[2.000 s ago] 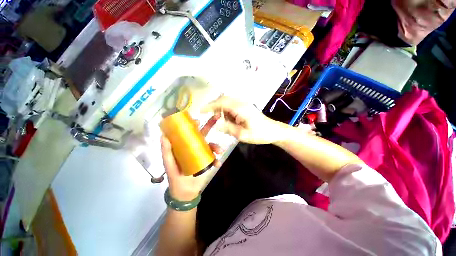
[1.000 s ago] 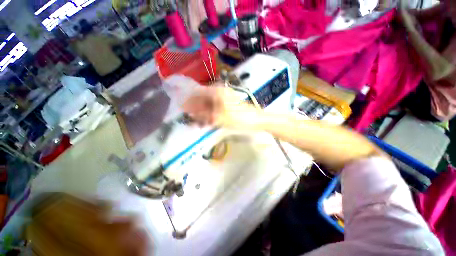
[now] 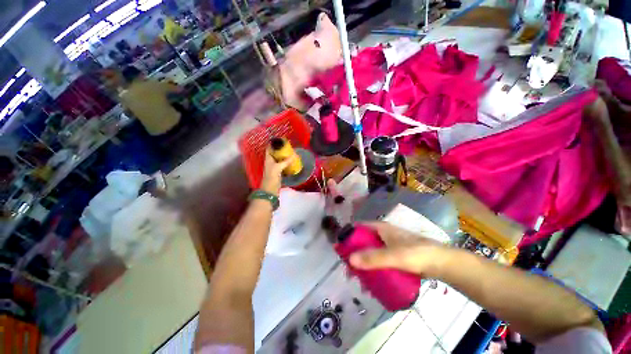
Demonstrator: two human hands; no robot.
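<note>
My left hand, with a bangle at the wrist, holds the yellow-gold thread cone at a round dark holder disc beside the red basket. Whether the cone is fully seated cannot be told. My right hand grips a large pink thread cone, tilted, above the white sewing machine. Another pink cone stands on a second dark disc behind. The needle area is out of view.
A red basket stands behind the machine. A white pole rises by a dark and silver cylinder. Pink fabric lies behind; a person's arm is at right. Another person is far left.
The view has tilted up towards the thread stand. My left hand has brought the yellow-gold cone to the stand. My right hand has taken hold of a pink cone.
</note>
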